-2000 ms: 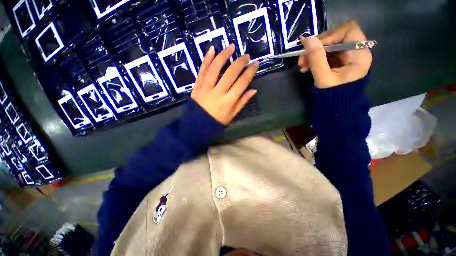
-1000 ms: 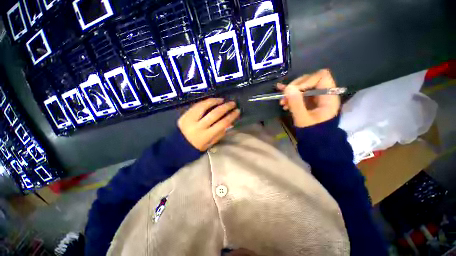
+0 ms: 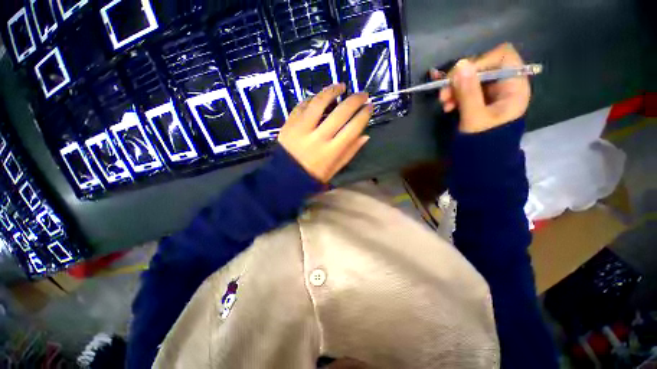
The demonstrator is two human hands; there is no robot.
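A glossy black pocket panel (image 3: 180, 61) lies on the dark green worktop, with a bottom row of white rectangular frames (image 3: 218, 120) under shiny clear film. My left hand (image 3: 324, 133) rests palm down on the panel's near edge, fingers spread over the lower part of one frame; whether it pinches anything is hidden. My right hand (image 3: 490, 86) holds a slim silver tool (image 3: 439, 83) between thumb and fingers, right of the panel. The tool's thin end points left and reaches the lower edge of the rightmost frame, near my left fingertips.
A second black panel (image 3: 32, 216) lies at the far left. The worktop (image 3: 576, 43) extends to the right. Below it at the right are clear plastic bags (image 3: 569, 169) over a cardboard box (image 3: 576, 241), and dark goods at the lower right.
Since one second ago, both hands have moved up to the panel's near edge, and the tool's tip now reaches the rightmost frame. The panel lies further left than two seconds ago.
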